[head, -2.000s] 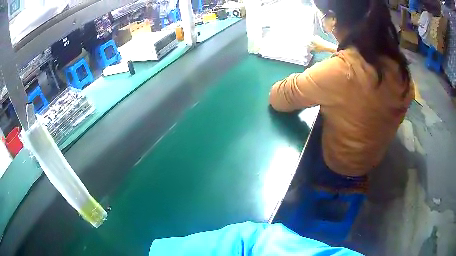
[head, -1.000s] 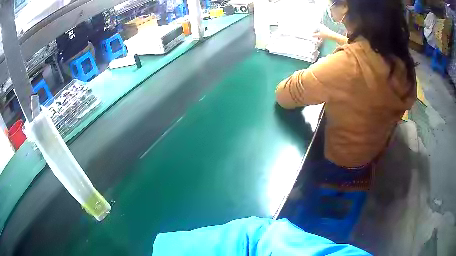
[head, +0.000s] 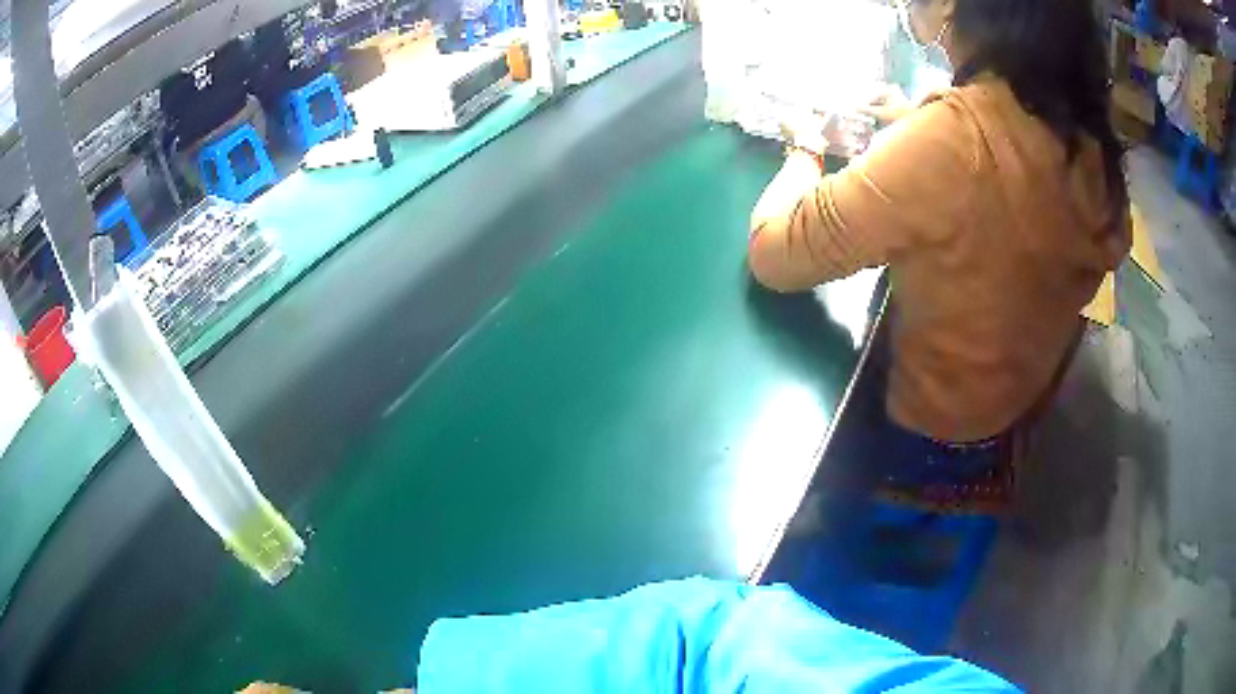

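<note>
The glossy green bench surface [head: 569,407] lies in front of me. A light-blue sleeve [head: 651,637] of mine crosses the bottom edge, its cuff end pointing left. No hand is clearly visible. A thin tan sliver [head: 278,689] shows at the bottom edge left of the sleeve, too cut off to tell what it is. The wrapped post [head: 176,420] stands at the left, with yellow-green tape at its lower end.
A person in orange-brown [head: 976,258] sits at the right bench edge, hands at a white stack [head: 773,61]. A blue stool [head: 895,569] is below. A dark belt strip [head: 339,339] runs behind the bench; a rear shelf [head: 319,203] holds metallic parts [head: 210,264] and a red bin [head: 49,346].
The tan sliver has appeared at the bottom edge. The neighbour's second hand now shows at the white stack. The view has shifted slightly, and my sleeve stays low in the picture.
</note>
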